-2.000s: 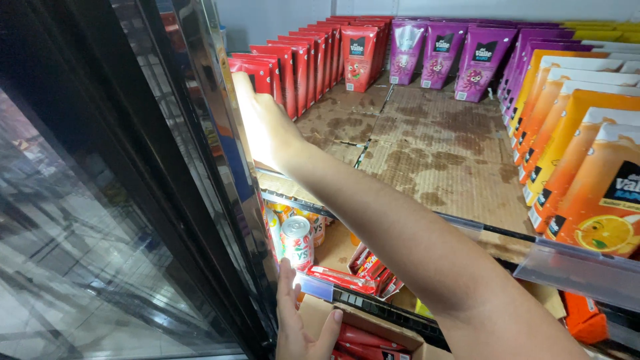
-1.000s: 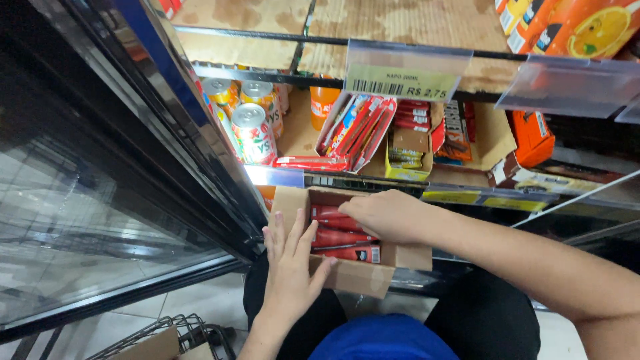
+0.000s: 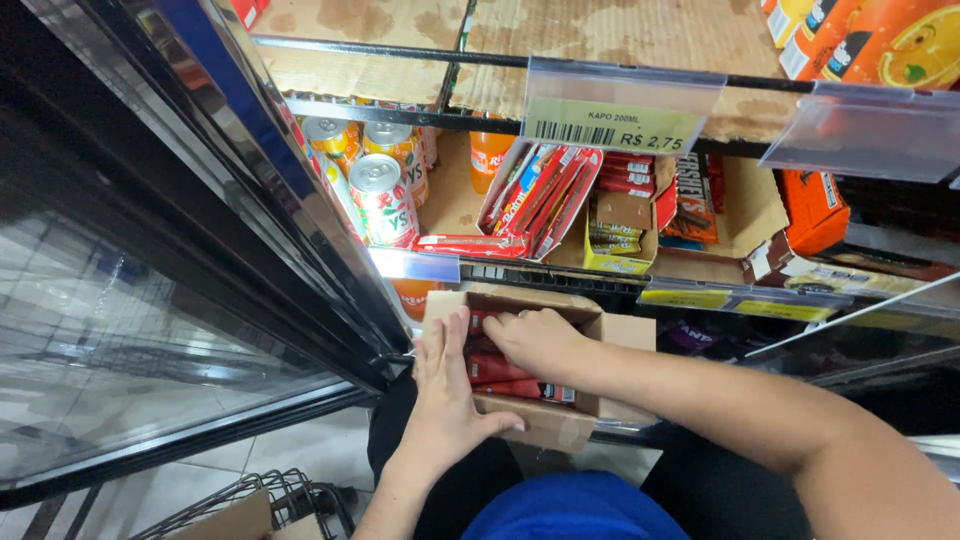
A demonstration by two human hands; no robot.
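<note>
An opened cardboard box (image 3: 626, 334) is in front of the lower shelf, its flaps spread, with several red juice pouches (image 3: 502, 369) inside. Spread against the left side of the box is my left hand (image 3: 446, 401), its thumb over the near flap. My right hand (image 3: 536, 341) reaches into the box from the right with fingers curled down among the red pouches; whether it grips one is hidden by the hand itself.
A glass cooler door (image 3: 150, 300) stands at left. Above the box are drink cans (image 3: 379, 199), a carton of chocolate bars (image 3: 555, 195) and a yellow candy box (image 3: 619, 259). Price holders (image 3: 622, 109) edge the upper shelf. A wire basket (image 3: 285, 487) sits at bottom left.
Two seconds ago my right hand was at the red pouches on the upper shelf; it has come down into the box. My left hand stays at the box. The view has tilted down.
</note>
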